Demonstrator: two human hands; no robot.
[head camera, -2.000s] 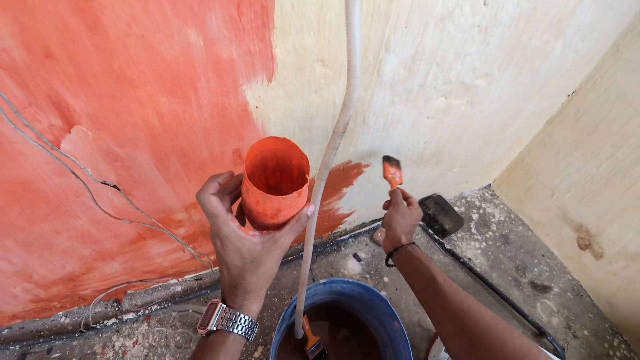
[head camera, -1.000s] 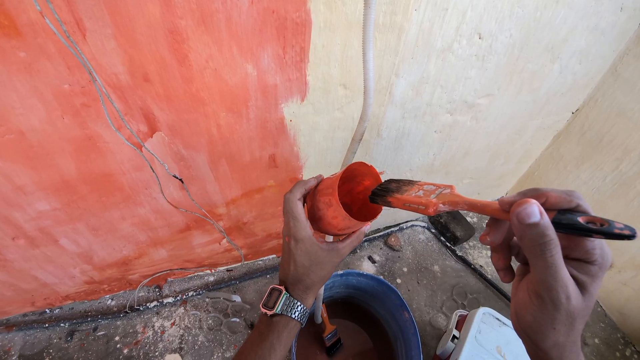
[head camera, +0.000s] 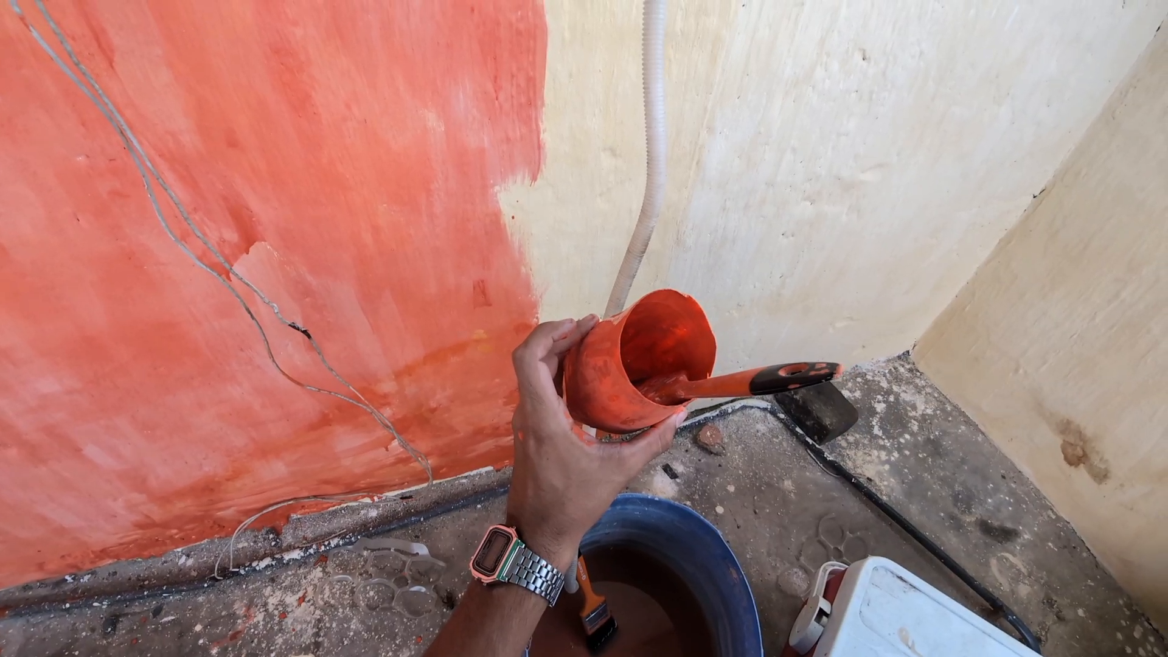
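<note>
My left hand (head camera: 570, 438), with a metal-band watch at its wrist, grips an orange paint cup (head camera: 607, 388), tilted with its mouth toward the right. A paintbrush (head camera: 744, 380) rests in the cup, its orange and black handle sticking out over the rim and its bristles hidden inside. My right hand is out of view. Behind the cup stands a wall, orange-painted (head camera: 365, 228) at the left and cream (head camera: 821, 182) at the right. Below, a blue bucket (head camera: 730, 575) holds brownish liquid and a second brush (head camera: 593, 602) with an orange handle.
A white ribbed hose (head camera: 652, 137) hangs down the wall behind the cup. Loose wires (head camera: 246, 292) run over the orange paint. On the floor lie a black cable (head camera: 912, 529), a dark flat block (head camera: 817, 411) and a small stone (head camera: 709, 438). A white-lidded container (head camera: 912, 611) stands at lower right.
My right hand, which held the brush at the cup's mouth a second ago, has let it go and left the view. The brush now leans inside the cup.
</note>
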